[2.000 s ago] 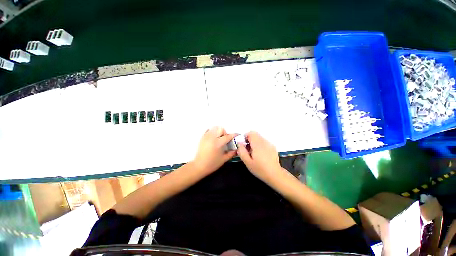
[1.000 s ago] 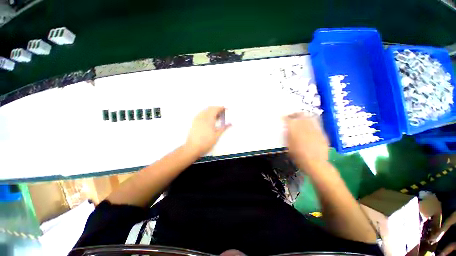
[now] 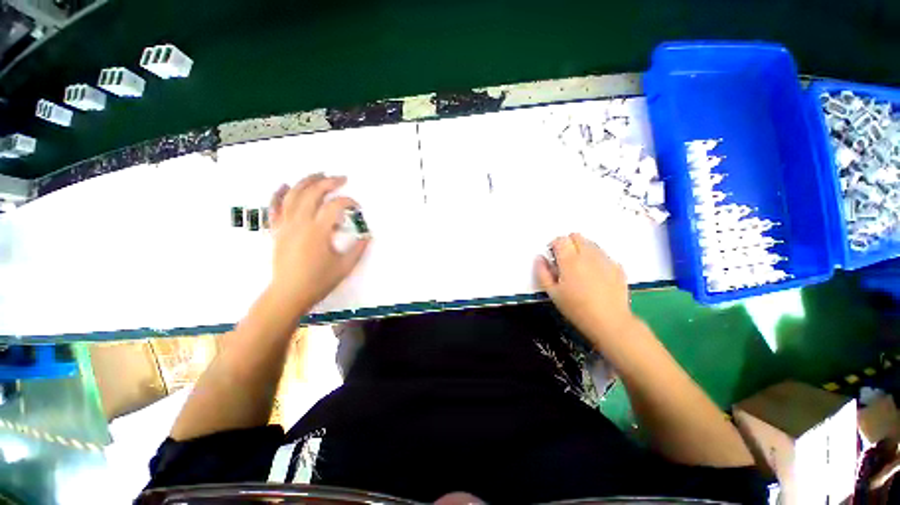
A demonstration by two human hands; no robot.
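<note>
My left hand (image 3: 308, 237) is over the row of white housings with dark green insides, on the left half of the white bench. Its thumb and fingers are around one housing (image 3: 356, 222) at the row's right end. Two row housings (image 3: 254, 219) show left of the hand; the hand hides others. My right hand (image 3: 587, 279) is low over the bench near its front edge, fingers curled down. A small dark spot shows at its fingertips; whether it holds a part is unclear. Small loose white parts (image 3: 637, 176) lie scattered at the bench's right end.
The nearer blue bin (image 3: 750, 108) holds stacked rows of white pointed pieces. The farther blue bin (image 3: 836, 237) holds jumbled white-grey parts. Grouped white housings (image 3: 120, 81) stand on the green belt (image 3: 395, 49) beyond the bench. A cardboard box (image 3: 789, 409) is at lower right.
My left hand has moved left with a housing to the row's right end. My right hand has come slightly left, away from the loose parts. The view has shifted and another housing group shows on the belt.
</note>
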